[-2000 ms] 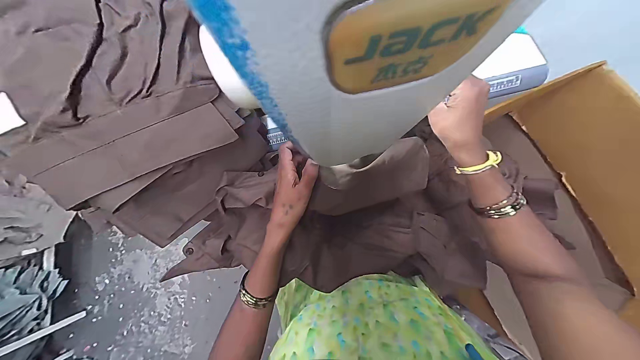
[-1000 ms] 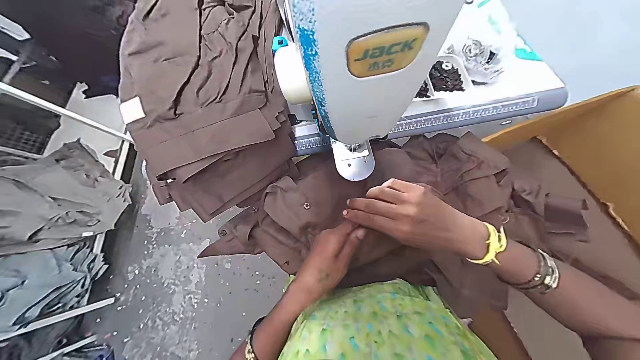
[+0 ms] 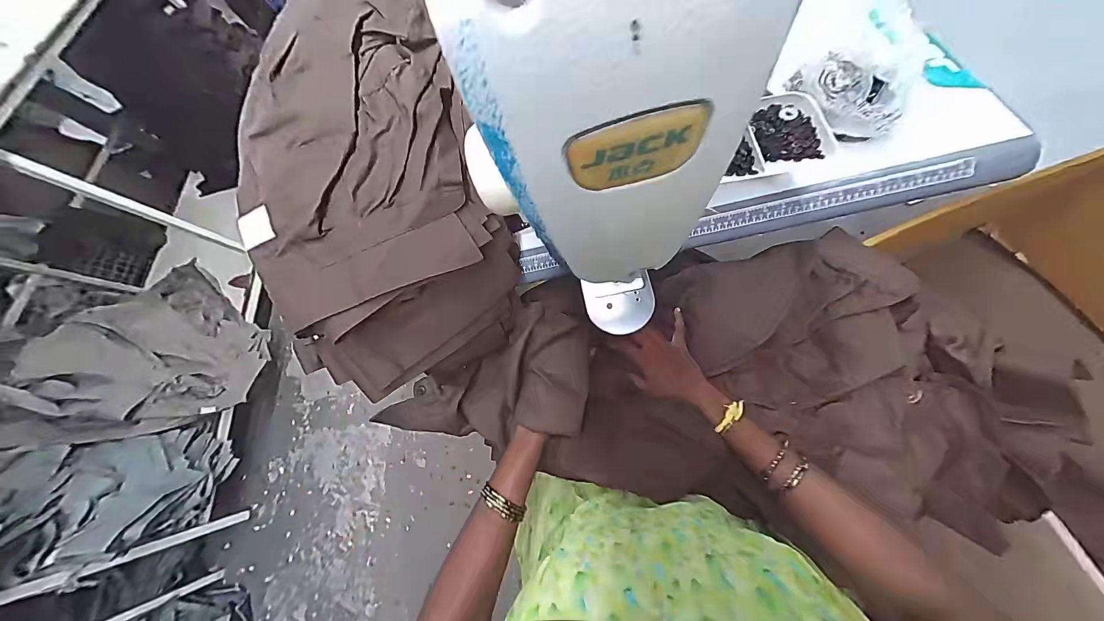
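A brown cloth garment [image 3: 621, 423] lies across my lap, its front edge under the head of a white Jack sewing machine [image 3: 638, 207]. My right hand [image 3: 664, 362] rests on the cloth just below the machine's rounded white nose, thumb apart from the fingers, partly hidden by the nose. My left hand is under a fold of the brown cloth; only the wrist and forearm show, so its fingers cannot be seen. A small button shows on the garment's left corner. More brown cloth spreads to the right of my right arm.
A stack of brown garments [image 3: 379, 285] sits left of the machine. On the white table with a printed ruler edge [image 3: 828, 203] are a tray of dark buttons [image 3: 787, 134] and a clear plastic bag [image 3: 849, 95]. A cardboard box [image 3: 1035, 224] stands right; a rack with grey garments [image 3: 138, 354] stands left.
My hands were close together below the machine's nose one second ago; now they are apart. My left hand has gone under the cloth, and more brown cloth is spread to the right.
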